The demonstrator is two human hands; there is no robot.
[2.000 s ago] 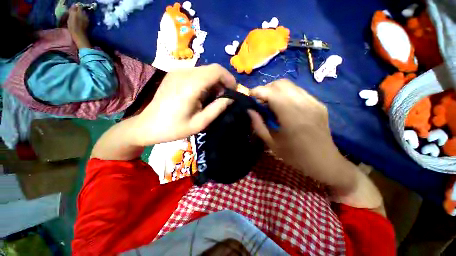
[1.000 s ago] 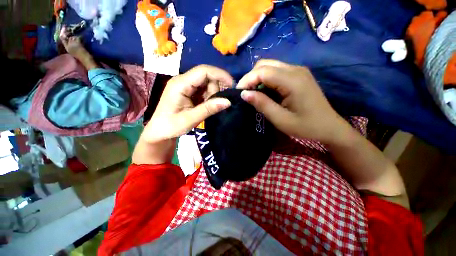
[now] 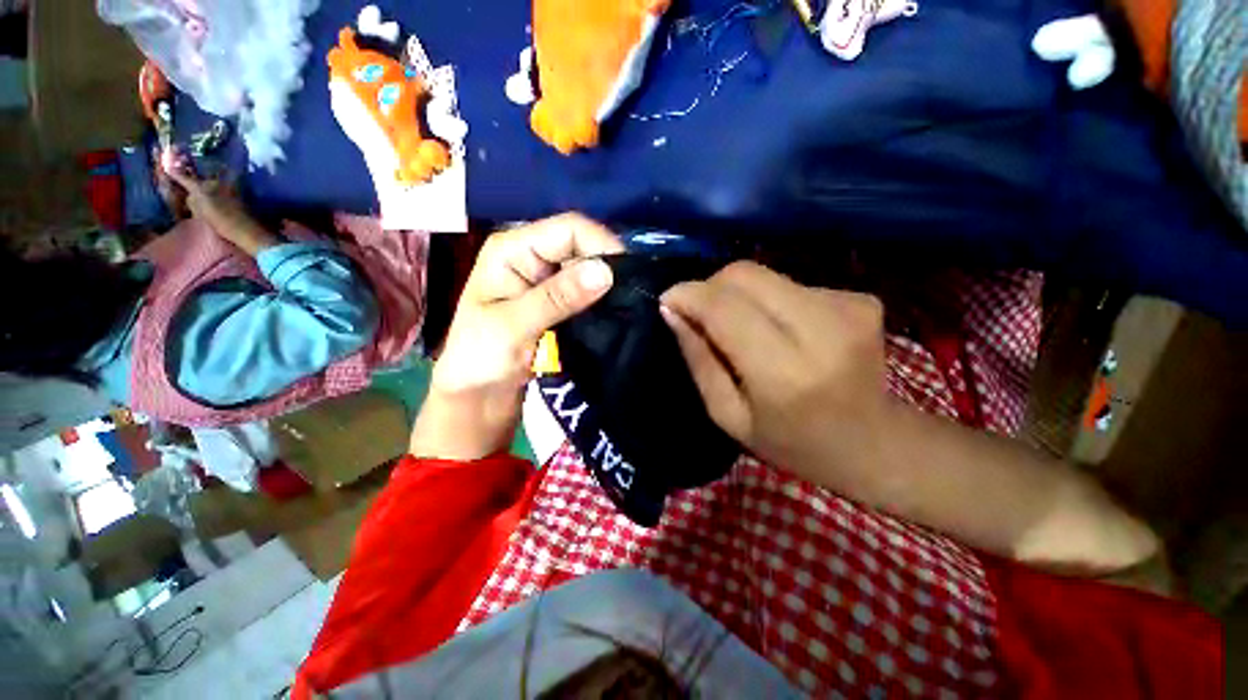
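Note:
A dark, rounded, palm-sized black plush part [image 3: 643,369] is held over the red-and-white checked apron. A black lettered ribbon [image 3: 586,440] with white capital letters runs down its left side. My left hand [image 3: 517,308] pinches the upper left edge of the black part between thumb and fingers. My right hand [image 3: 787,349] is at its upper right, with thumb and index fingertips close together against it. A needle or thread between the right fingertips cannot be made out. A small blue patch shows behind the top edge.
The dark blue table [image 3: 876,151] lies ahead. On it are an orange plush body [image 3: 582,69], an orange toy [image 3: 387,110] on white paper, white pieces [image 3: 1079,51] and thread bits. A coworker in blue sleeves [image 3: 267,328] sits at the left. A sack [image 3: 1211,103] stands upper right.
The view has shifted, so the table items sit higher. My right hand has moved lower and away from my left hand. The black part is still held at its top by my left hand.

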